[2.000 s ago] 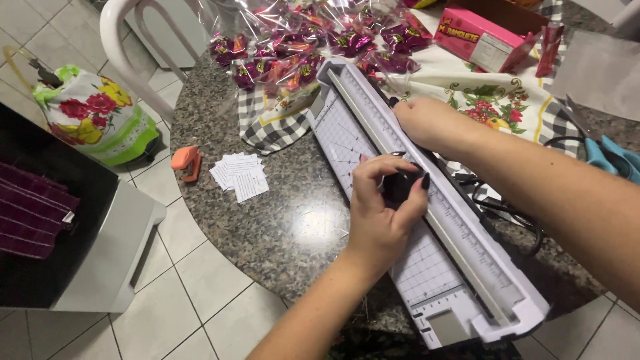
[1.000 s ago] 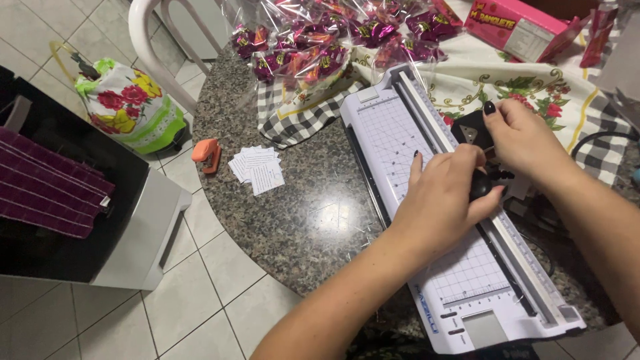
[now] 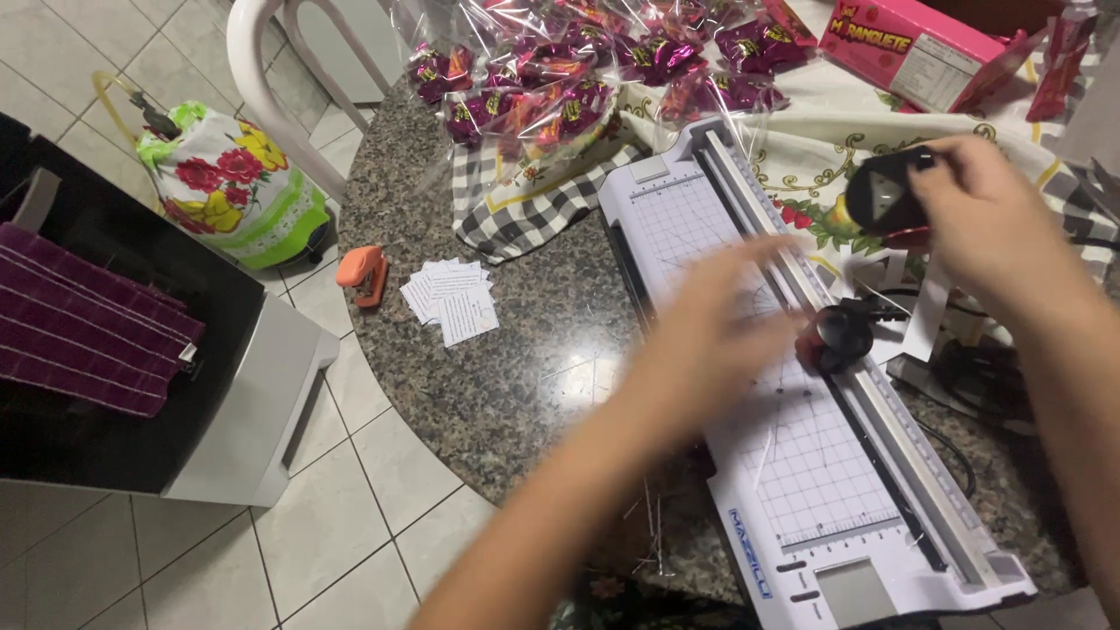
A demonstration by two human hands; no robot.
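A white Mazzilli paper trimmer [image 3: 822, 490] with a printed grid lies at a slant on a round granite table. On its rail sits the black and red cutter head [image 3: 836, 339]. My left hand [image 3: 726, 324], blurred, is over the grid just left of the cutter head, fingers spread and holding nothing that I can make out. My right hand [image 3: 980, 201] is raised beyond the rail, fingers closed on a flat black object [image 3: 888, 192] with a rounded edge. White paper strips [image 3: 927, 306] lie below that hand. Small printed paper cards [image 3: 459, 297] form a loose pile left of the trimmer.
An orange stapler [image 3: 363, 276] stands near the table's left edge. Clear bags of purple-wrapped sweets [image 3: 560, 96] and a pink box [image 3: 927, 57] are at the back, on a patterned cloth [image 3: 560, 197]. Black cables [image 3: 962, 376] lie at the right. A white chair [image 3: 254, 87] touches the back left.
My left hand has come off the cutter head, which it held before. My right hand has moved from beside the rail out to the right with the black object in it.
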